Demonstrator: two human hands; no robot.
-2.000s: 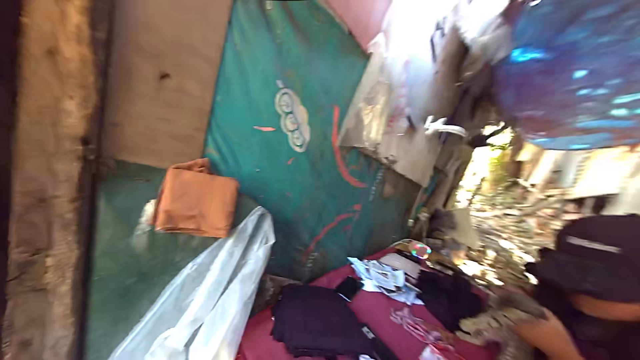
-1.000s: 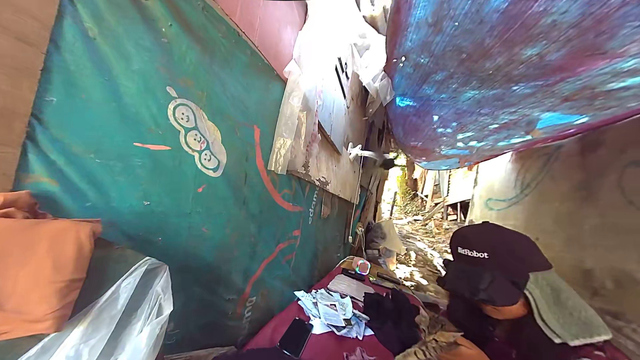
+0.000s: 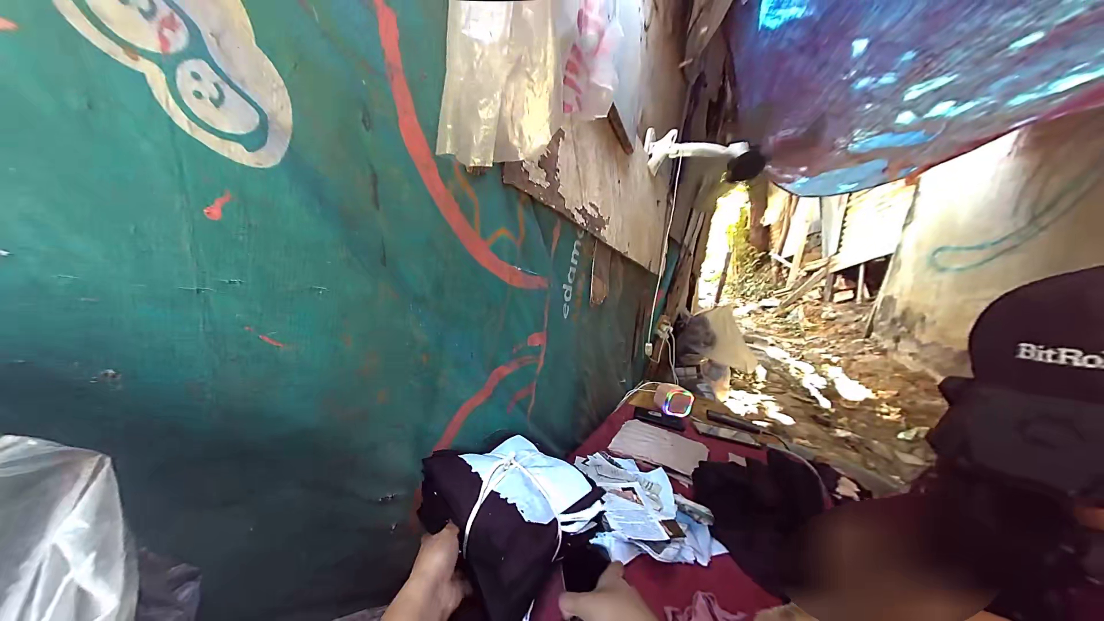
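A black cloth bundle (image 3: pixel 509 543), tied with white string and with a light blue paper piece under the string on top, is at the bottom centre. My left hand (image 3: pixel 438 573) grips its left side, fingers partly hidden by the dark cloth. My right hand (image 3: pixel 608 595) is at the lower right of the bundle, its fingertips at dark cloth there; how firmly it holds is hard to tell. Just right of the bundle, crumpled printed papers (image 3: pixel 638 509) lie on a dark red cloth surface (image 3: pixel 673 591).
A person in a dark cap (image 3: pixel 1044 336) sits close on the right. Black cloths (image 3: pixel 759 492), a stack of pale sheets (image 3: pixel 658 446) and a small lit speaker (image 3: pixel 674 401) lie beyond the papers. A green tarp wall (image 3: pixel 328 345) rises at left, with a clear plastic bag (image 3: pixel 60 535) before it.
Both my hands have come into view, with the tied black bundle at them. The view has swung right, and the orange cloth seen earlier at left is out of frame.
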